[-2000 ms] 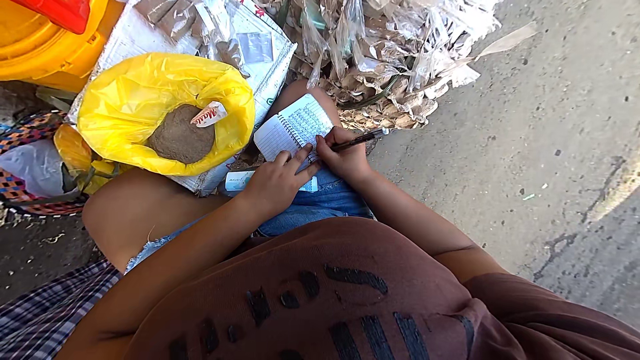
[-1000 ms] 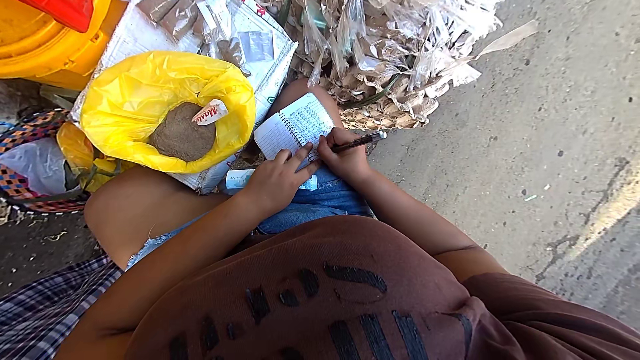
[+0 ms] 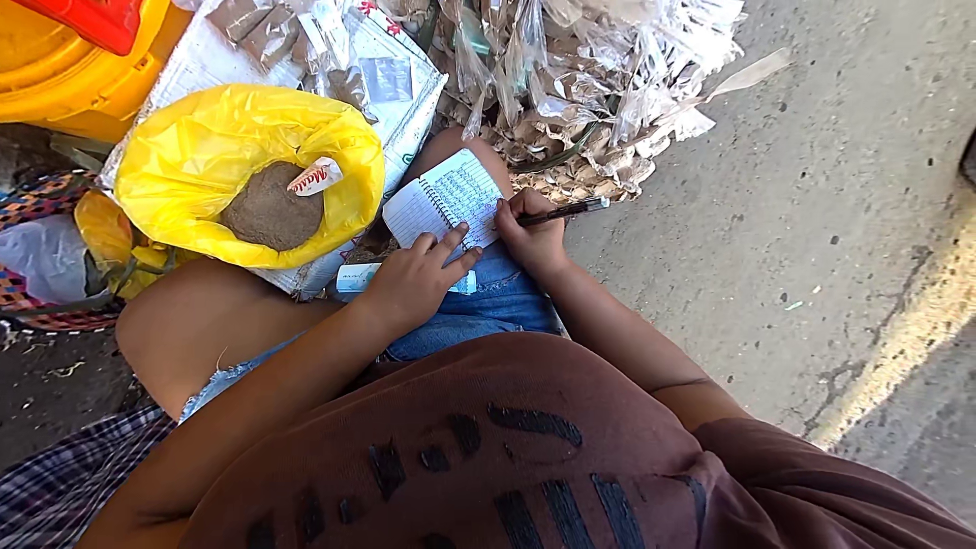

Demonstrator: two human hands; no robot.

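Observation:
A spiral-bound notebook [image 3: 442, 200] lies open on my lap, its lined pages bearing handwriting. My right hand [image 3: 532, 232] grips a dark pen [image 3: 564, 211], its writing end hidden by my fingers at the page's right side. The fingertips of my left hand [image 3: 419, 278] rest on the notebook's lower edge, apart from one another and holding nothing up. Under that hand, on my denim shorts, is a pale blue printed item [image 3: 357, 277], partly covered.
At my left stands a yellow plastic bag [image 3: 171, 164] holding grey-brown powder [image 3: 274, 210] and a small wrapper. Beyond are a white sack [image 3: 412, 107] with small packets, a yellow tub [image 3: 69, 80], a woven basket [image 3: 46, 191] and heaped plastic strips [image 3: 564, 84]. Concrete ground [image 3: 762, 229] lies at right.

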